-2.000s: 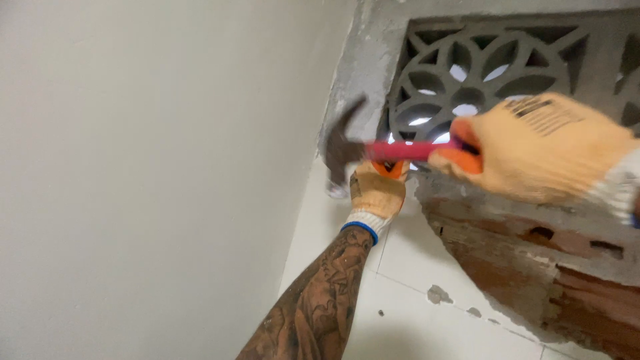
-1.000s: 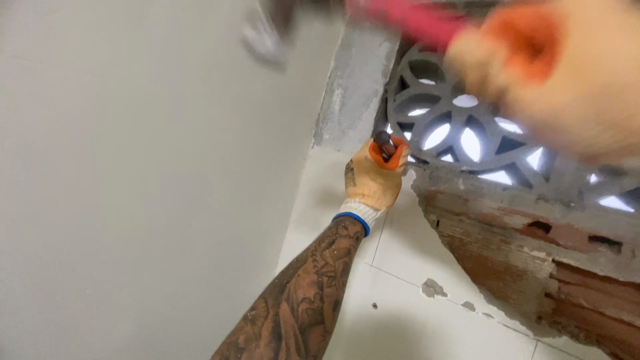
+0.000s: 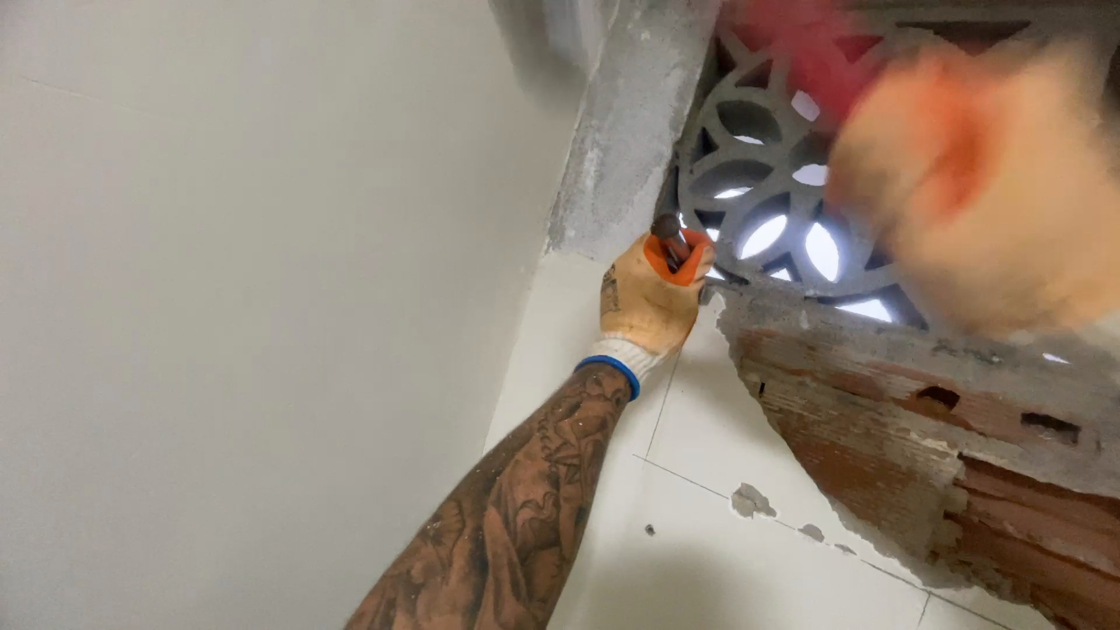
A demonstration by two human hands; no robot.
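My left hand (image 3: 652, 297), in a tan work glove with orange fingers, is closed around a metal chisel (image 3: 669, 234). Only the chisel's round struck end shows above the fist; its tip is hidden. The fist is at the lower left corner of a grey concrete breeze block (image 3: 757, 162) with a petal pattern. My right hand (image 3: 980, 184), also gloved and badly blurred, grips the red handle of a hammer (image 3: 809, 52) in front of the block. The hammer's head is a grey blur at the top, left of the block.
A smooth pale wall (image 3: 262, 289) stands at the left. Rough grey mortar (image 3: 626, 131) borders the block. Below it, broken plaster exposes red hollow clay bricks (image 3: 866, 446). White tiles (image 3: 709, 411) with chipped spots lie under my left forearm and beside the bricks.
Two seconds ago the hammer's head was beside my left fist; now it is up and away from it. My left hand keeps its hold on the chisel at the block's corner.
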